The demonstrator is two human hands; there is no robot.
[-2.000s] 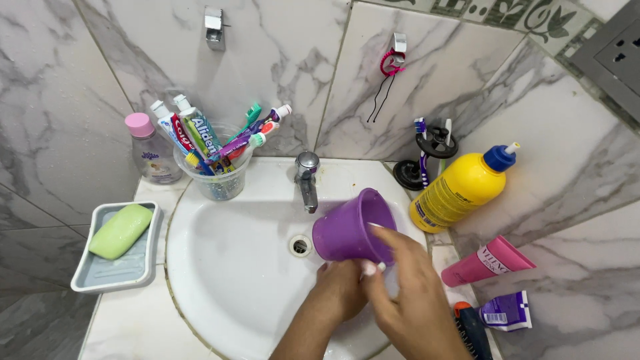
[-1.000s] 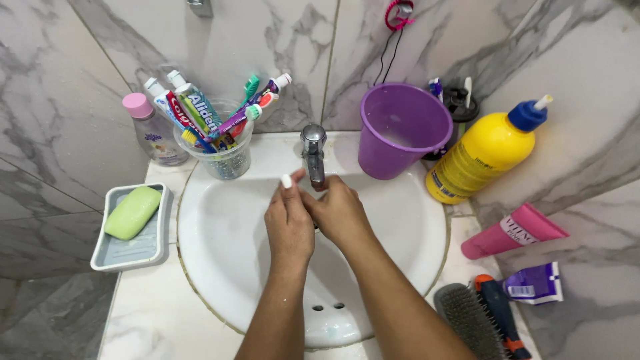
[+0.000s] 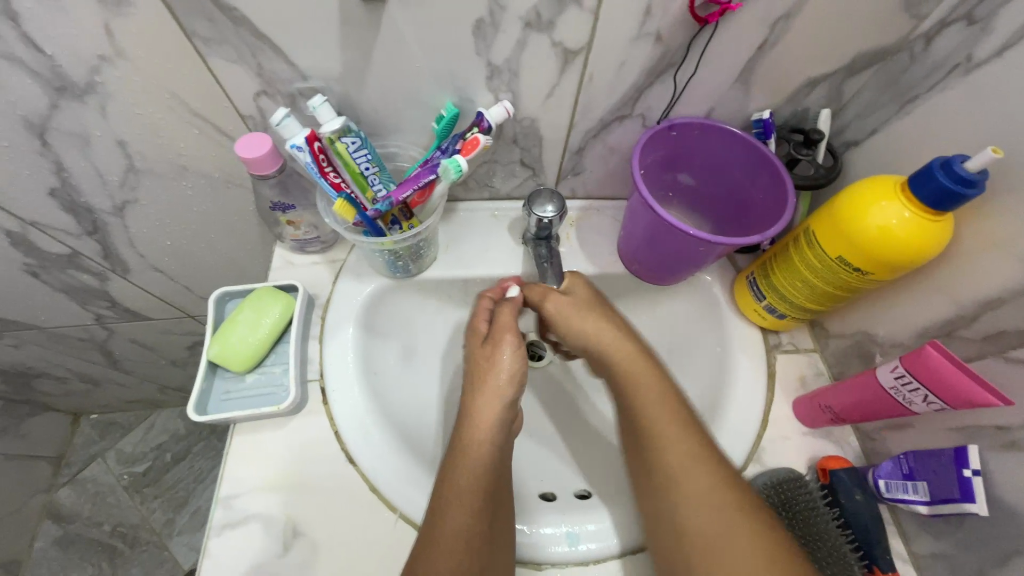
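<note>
Both hands meet over the white ceramic sink basin, just below the spout of the chrome faucet. My left hand is upright with its fingers bent and its thumb pointing up; whether it holds anything is hidden. My right hand curls beside the spout's end, its fingertips partly out of sight. The drain shows between the two hands. On the sink's back right rim stands a purple plastic bucket, upright, with its inside partly visible.
At the back left, a clear plastic cup holds toothbrushes and toothpaste tubes beside a pink-capped bottle. Green soap lies in a soap dish. A yellow pump bottle, pink tube, purple tube and hairbrush line the right.
The purple bucket was at my hands over the basin two seconds ago; it now stands on the back right rim. Both hands have moved to the faucet spout.
</note>
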